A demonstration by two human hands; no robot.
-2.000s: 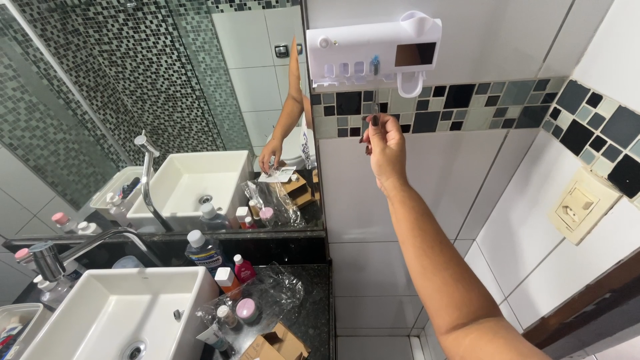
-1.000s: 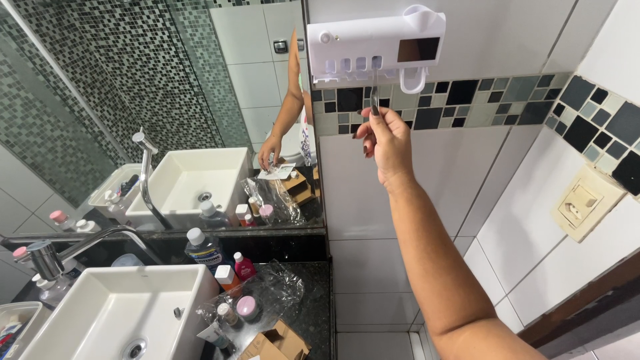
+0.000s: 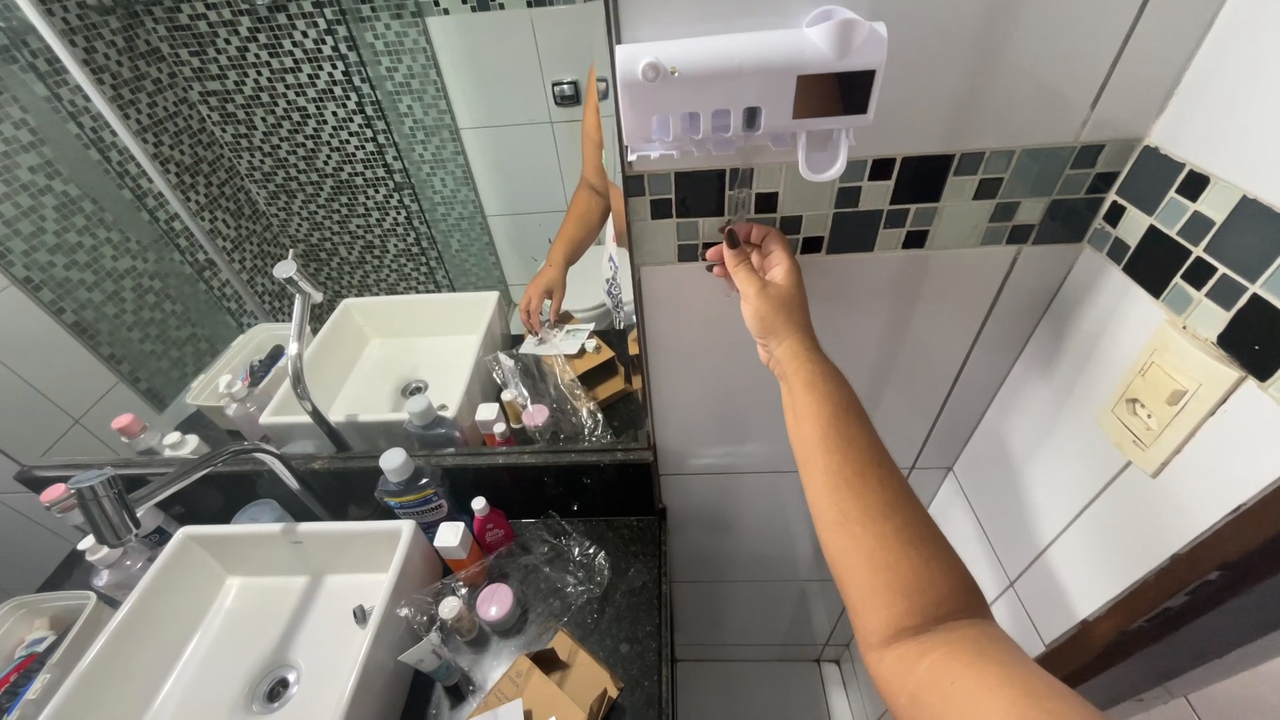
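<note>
A white wall-mounted toothbrush holder (image 3: 735, 85), with a row of slots, a dark panel and a white cup on a hook-like bracket, hangs on the tiled wall. Below its slots my right hand (image 3: 765, 285) pinches the lower end of a slim clear plastic piece (image 3: 740, 190) between thumb and fingers. That piece stands upright against the mosaic strip; whether its top touches the holder cannot be told. My left hand is not directly in view. A reflected hand in the mirror (image 3: 480, 160) is at a white card, over the reflected counter.
At the lower left, a white basin (image 3: 250, 620) with a chrome faucet (image 3: 105, 505) stands on a black counter (image 3: 625, 590). Beside it are a mouthwash bottle (image 3: 415, 495), small bottles, crumpled clear plastic and an open cardboard box (image 3: 570, 675). A wall socket (image 3: 1150, 400) is at the right.
Two seconds ago a blue tip showed in front of the holder's slots, above my right hand; it is not visible there now. The hand rose slightly, then came down again, still pinching the clear piece.
</note>
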